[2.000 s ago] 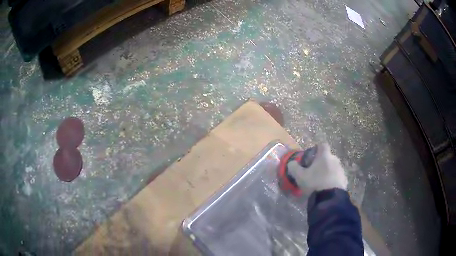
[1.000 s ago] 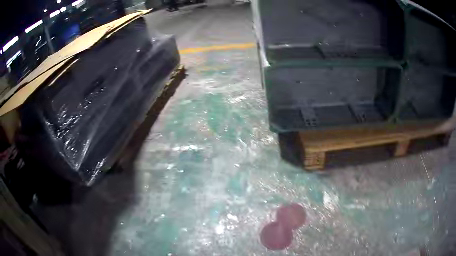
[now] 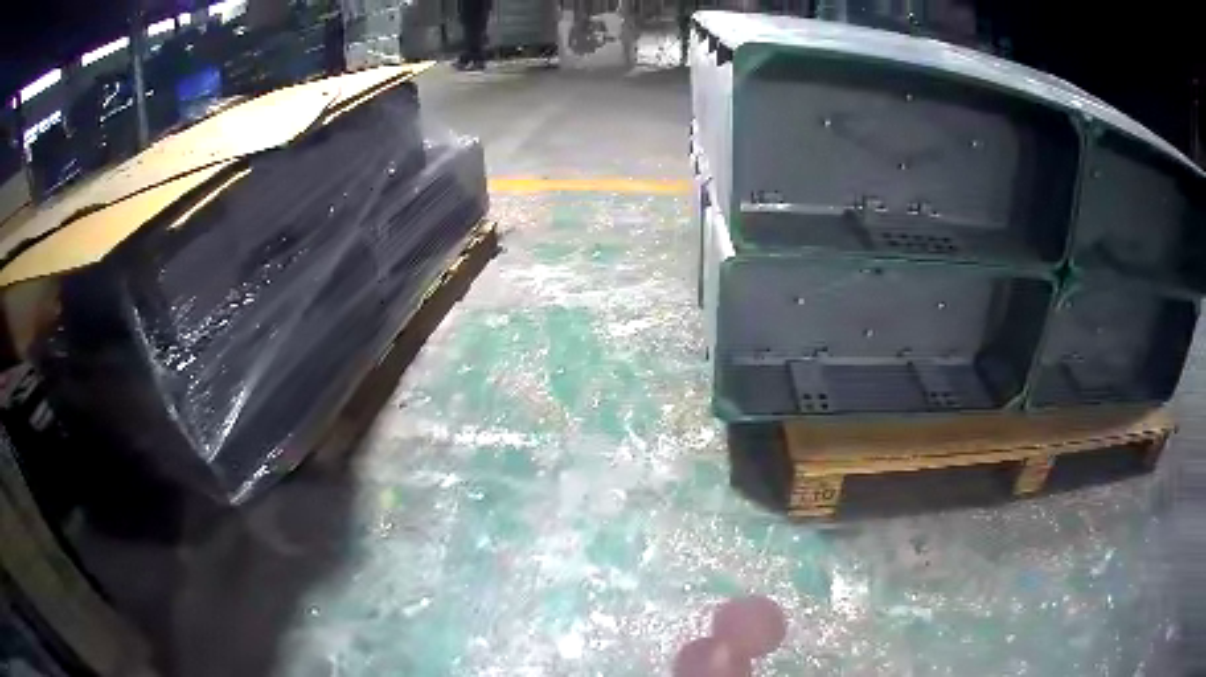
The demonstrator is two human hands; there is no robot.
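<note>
Neither of my hands is in the picture. Nearest in front of me, two dull-red sanding discs [image 3: 750, 627] lie touching on the green-grey floor [image 3: 556, 437] at the bottom edge; the nearer one is cut off by the frame. Grey-green metal housings [image 3: 913, 152] are stacked in two levels on a wooden pallet [image 3: 926, 443] at the right. Their open sides face me and show small dark holes inside. The housing, sander and board are out of view.
At the left, a dark stack wrapped in plastic film [image 3: 278, 278] stands on a pallet, with cardboard sheets [image 3: 199, 152] on top. A yellow line [image 3: 589, 187] crosses the floor further back. A person's dark legs [image 3: 472, 33] show at the far top.
The view has swung up and left from the board, where a gloved hand held the sander on the housing. Since the second frame it has lifted slightly, and the stacks and discs sit lower.
</note>
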